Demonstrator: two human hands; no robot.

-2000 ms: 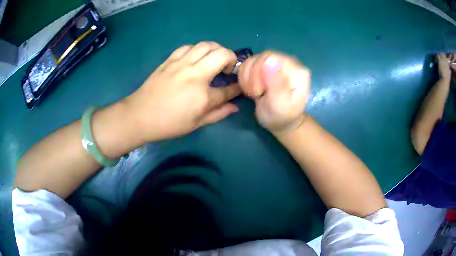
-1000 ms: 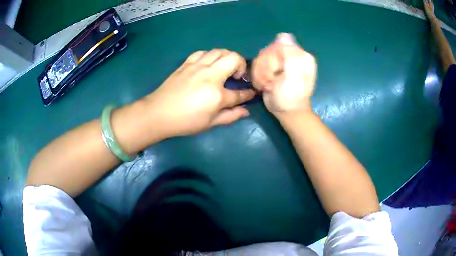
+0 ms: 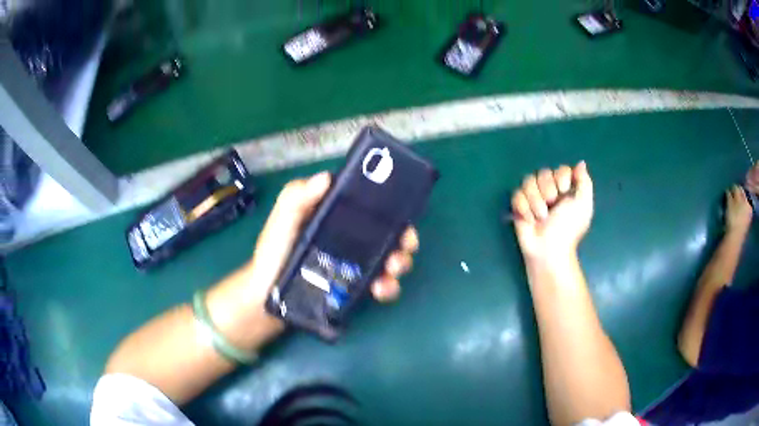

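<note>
My left hand [image 3: 287, 241] holds a half-assembled handset [image 3: 362, 220] above the bench, its plain black outer side up. A white-rimmed oval camera opening is near its upper end, and silver, white and blue patches show in the bay at its lower end. My right hand [image 3: 553, 218] is away from it to the right, fingers curled around a thin dark tool [image 3: 510, 218], of which only a short end shows. Waiting handsets [image 3: 193, 212] lie stacked on the green bench at left, the top one showing a yellow-orange strip.
A worn whitish rail [image 3: 483, 110] crosses behind the hands. Beyond it, several handsets, one here [image 3: 331, 37], lie on the green conveyor [image 3: 408, 75]. A grey post [image 3: 50, 125] stands at left. Another person's arm [image 3: 714, 274] is at right. A small white speck [image 3: 465, 267] lies on the bench.
The view has shifted to show the rail and conveyor. My hands have parted. The handset, mostly covered before, is now raised in my left hand; my right hand has moved off to the right.
</note>
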